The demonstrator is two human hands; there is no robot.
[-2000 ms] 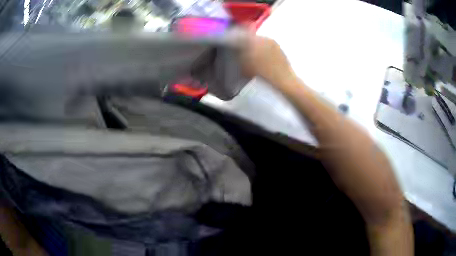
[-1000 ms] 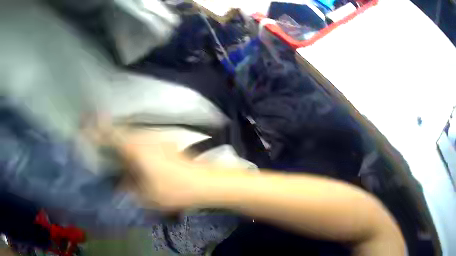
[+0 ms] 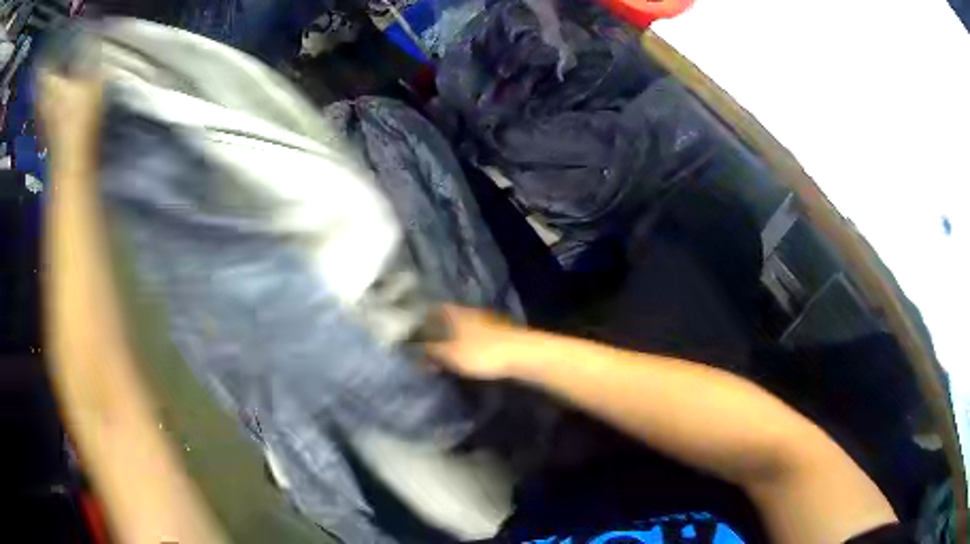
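A blue-grey garment (image 3: 266,308) with pale off-white lining (image 3: 351,228) hangs stretched between my two hands, left of the table. It is blurred by motion. My left hand (image 3: 72,90) is at the upper left, shut on the garment's upper end. My right hand (image 3: 468,340) is near the middle, shut on the garment's right side. The fingers of both hands are blurred and partly hidden by the cloth. The garment's lower part hangs down towards the bottom of the picture.
The white table (image 3: 851,117) with its worn wooden edge (image 3: 792,175) curves down the right side. A red object (image 3: 649,9) sits at its top edge. Dark crumpled cloth (image 3: 564,128) lies left of the table edge. A blue print (image 3: 649,531) shows at the bottom edge.
The view has swung left, away from the machine end of the table. My left hand has come into clear view, holding the garment at upper left. My right hand has moved right relative to the picture.
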